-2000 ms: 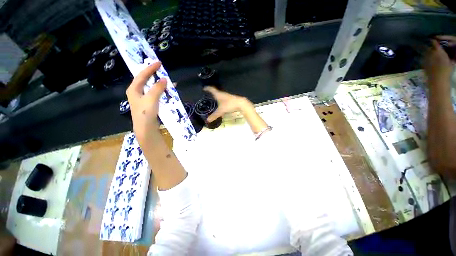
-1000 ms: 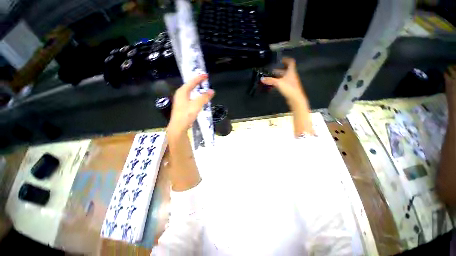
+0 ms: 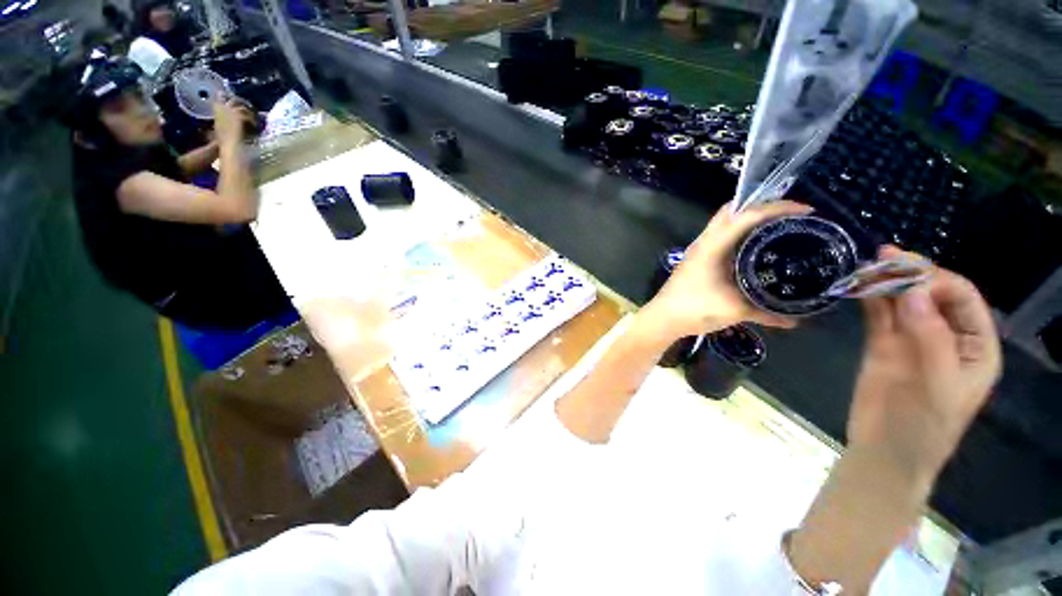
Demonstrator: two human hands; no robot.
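Note:
My left hand (image 3: pixel 713 270) holds a black cylinder unit (image 3: pixel 797 265) with its round end facing me, and also the sticker strip (image 3: pixel 815 87), which stands up above it. My right hand (image 3: pixel 932 349) pinches a thin pale piece, seemingly a sticker (image 3: pixel 891 277), at the right rim of the unit's end face. Another black unit (image 3: pixel 719 361) stands below my left hand at the bench edge. The stack of label sheets (image 3: pixel 498 338) with blue figures lies on the bench to the left.
Two black units (image 3: pixel 339 212) lie on the neighbouring white bench area. The dark conveyor belt (image 3: pixel 524 181) runs beyond the bench, with trays of units (image 3: pixel 670 137) behind it. A seated person (image 3: pixel 175 198) works at left, above an open cardboard box (image 3: pixel 280 408) holding scraps.
The view has swung left. My left hand now holds a unit along with the strip, raised nearer the camera. My right hand has come to it and pinches a thin piece at its rim.

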